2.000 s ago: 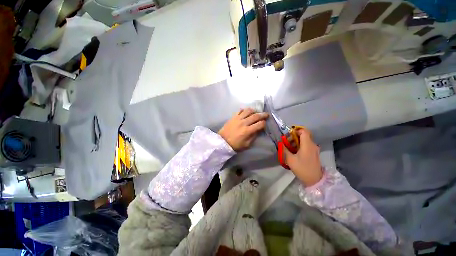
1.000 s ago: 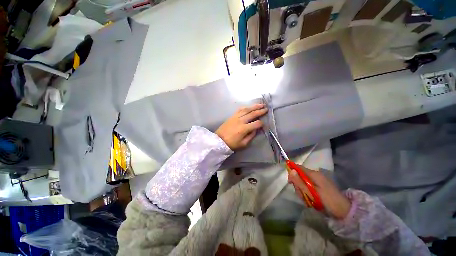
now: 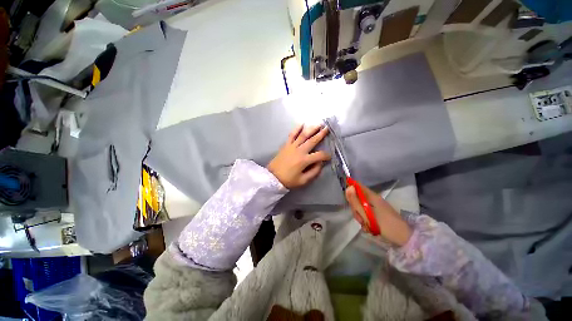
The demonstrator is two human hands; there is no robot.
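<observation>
A grey cloth panel lies across the machine bed under the lamp glare, with a dark line running right from its middle. My right hand holds scissors with red-orange handles. Their silver blades point up and away along a narrow strip in the panel, with the tips near the glare. My left hand lies on the panel just left of the blades, fingers spread, fingertips beside the blade tips. It presses the cloth flat. Whether the blades are cutting cloth cannot be told.
The white sewing machine head with a teal stripe stands beyond the panel. Another grey panel with a dark slit lies at left, over a black-yellow striped edge. Grey cloth hangs at right. A grey machine sits far left, above a clear plastic bag.
The scissors and my right hand have moved up and left along the strip, towards the lamp glare. My left fingers have spread and shifted slightly left.
</observation>
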